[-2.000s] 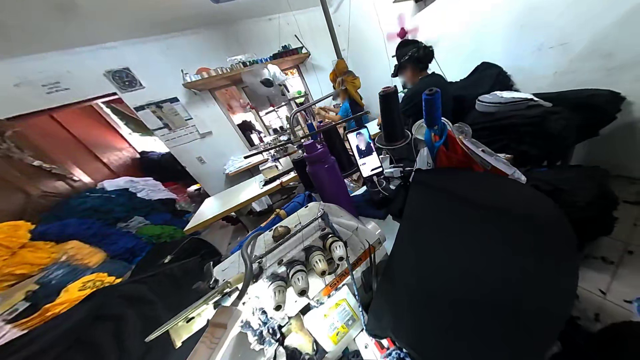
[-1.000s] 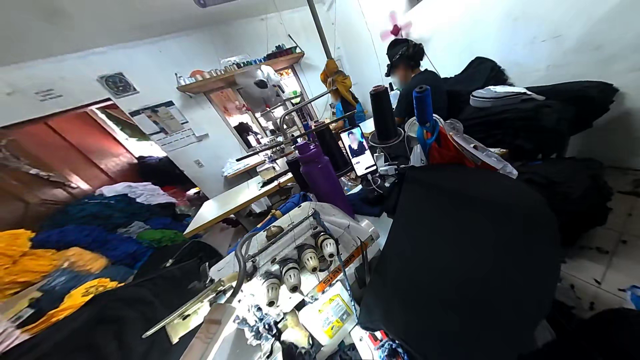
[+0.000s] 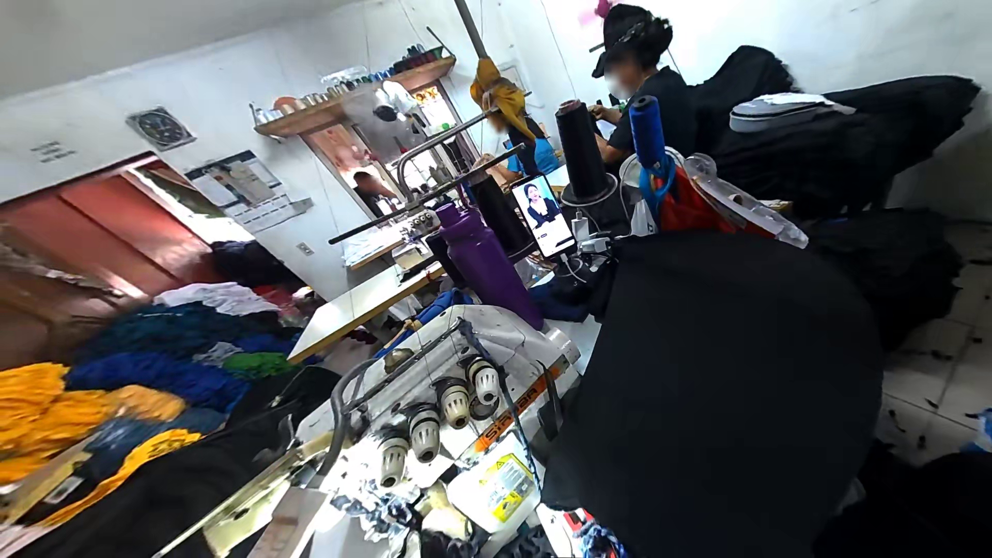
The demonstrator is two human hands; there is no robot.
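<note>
Neither my left hand nor my right hand shows in the head view. An industrial sewing machine (image 3: 465,372) with several thread tension knobs (image 3: 425,434) fills the lower middle. To its right, a large black cloth (image 3: 721,372) hides part of the work surface. Behind the machine stand a purple bottle (image 3: 488,263), a phone (image 3: 545,215) with a lit screen, a black thread cone (image 3: 583,151) and a blue thread cone (image 3: 647,132).
Colored cloth heaps (image 3: 155,372) lie at the left. A pale table (image 3: 364,306) stands beyond the machine. At the back, a person in a black cap (image 3: 647,101) sits near piles of black cloth (image 3: 837,155). Another person is partly visible behind a yellow cloth (image 3: 500,93).
The person in the black cap has shifted posture, with a forearm now showing in front. Otherwise the scene stays as it was; the view has moved slightly.
</note>
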